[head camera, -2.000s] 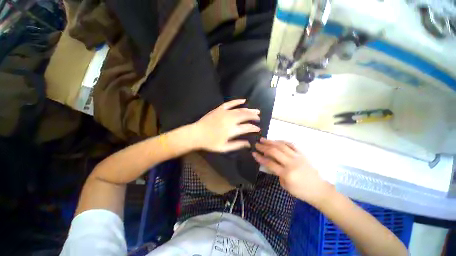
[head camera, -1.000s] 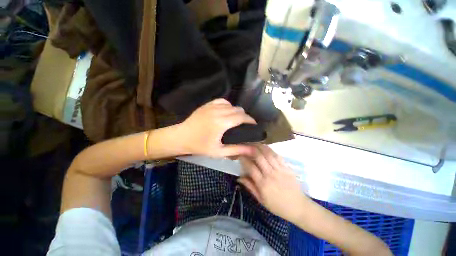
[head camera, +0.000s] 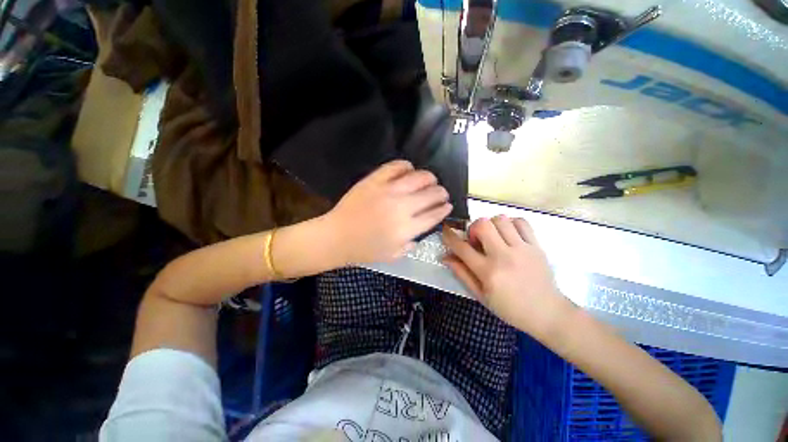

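Note:
The black and brown garment (head camera: 320, 112) lies heaped over the left and middle of the machine table. Its black edge runs to the presser foot (head camera: 462, 123) of the white sewing machine (head camera: 605, 69). My left hand (head camera: 384, 211) presses on the black cloth near the table's front edge, fingers curled on it. My right hand (head camera: 505, 268) is beside it, thumb and fingers pinching the cloth's near end. The fingertips of both hands nearly meet. The exact grip under the fingers is hidden.
Black and yellow thread snips (head camera: 639, 182) lie on the machine bed under the arm. A printed scale strip (head camera: 665, 306) runs along the table's front edge. A blue plastic basket (head camera: 596, 401) is below at right. A tan and white item (head camera: 117, 129) lies at left among cloth.
The black flap folded over my left hand a second ago now lies flat under it. The brown underside by the needle is no longer showing. The camera view has shifted closer to the machine.

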